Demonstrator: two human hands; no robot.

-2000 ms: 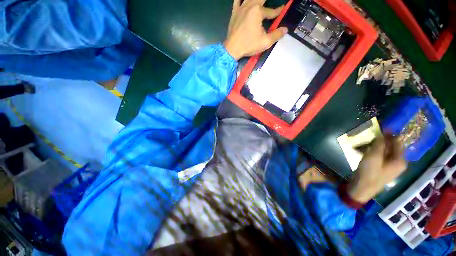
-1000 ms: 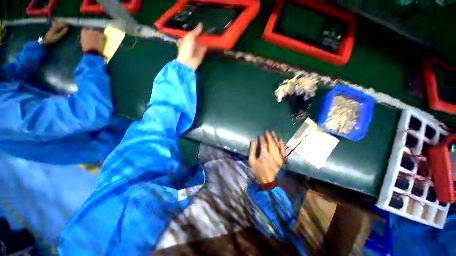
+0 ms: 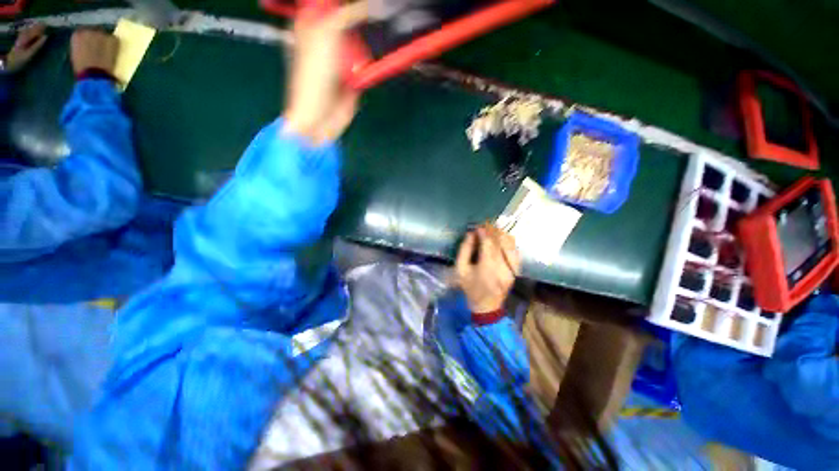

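Observation:
My left hand (image 3: 317, 78), blurred, is at the top edge, closed on the near left part of a red-orange frame (image 3: 451, 41). The frame is tilted, cut off by the picture's top, with a dark tablet in it. My right hand (image 3: 488, 267) is curled at the bench's near edge, beside the left corner of a white and pale yellow card (image 3: 543, 225). A thin dark tool, perhaps tweezers, shows at its fingers; its full shape is hidden.
A blue bin (image 3: 626, 170) of beige pieces stands beyond the card, beside a pale pile (image 3: 508, 120) and black specks. A white compartment tray (image 3: 674, 267) is at right, with a red-framed tablet (image 3: 765, 253) over it. Another worker's hand (image 3: 95, 52) is at upper left.
First the frame lay before me; then my left hand was on a frame at the back edge. Now it grips a raised frame. My right hand left the bin side and has curled its fingers.

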